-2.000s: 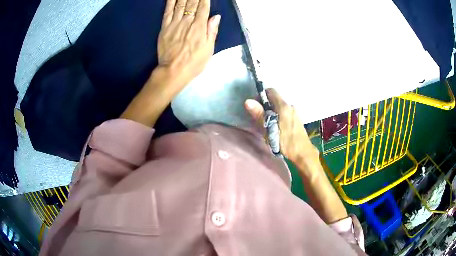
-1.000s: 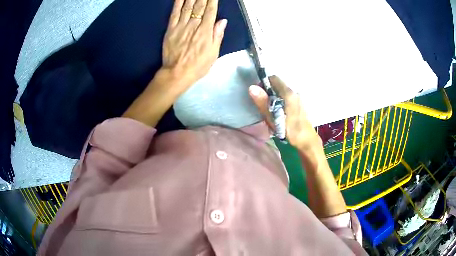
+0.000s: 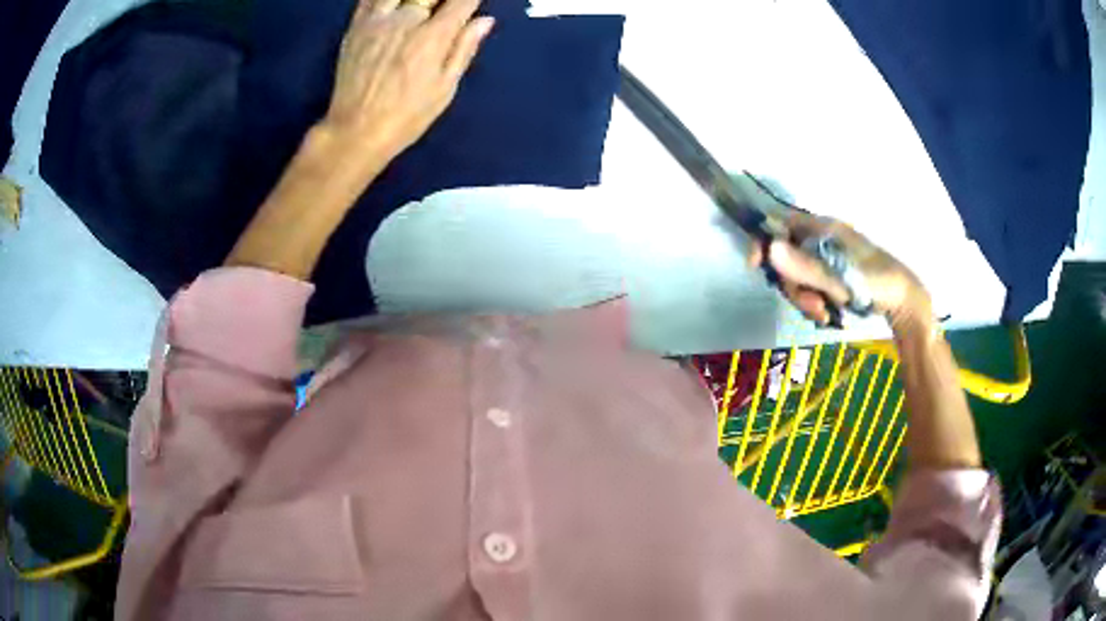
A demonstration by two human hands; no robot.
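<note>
The navy garment panel (image 3: 522, 121) lies flat on the white table, with a curved scoop facing my body and a straight right edge. My left hand (image 3: 406, 61) lies flat on the panel with its fingers at the top edge of the picture; it grips nothing. My right hand (image 3: 837, 273) holds the tailor's shears (image 3: 691, 152) by the wrapped grips, right of the panel. The blades point up and left, with their tip near the panel's right edge. The blades look closed.
A second navy cloth (image 3: 988, 109) lies on the white table (image 3: 788, 73) at the far right. A tan scrap (image 3: 11, 200) is at the far left. Yellow wire racks (image 3: 825, 425) stand below the table's near edge on both sides, over a green floor.
My right hand has moved right with the shears, which now lie at a slant away from the panel's edge. The panel's right edge now shows clear of the blades. My left hand appears further left.
</note>
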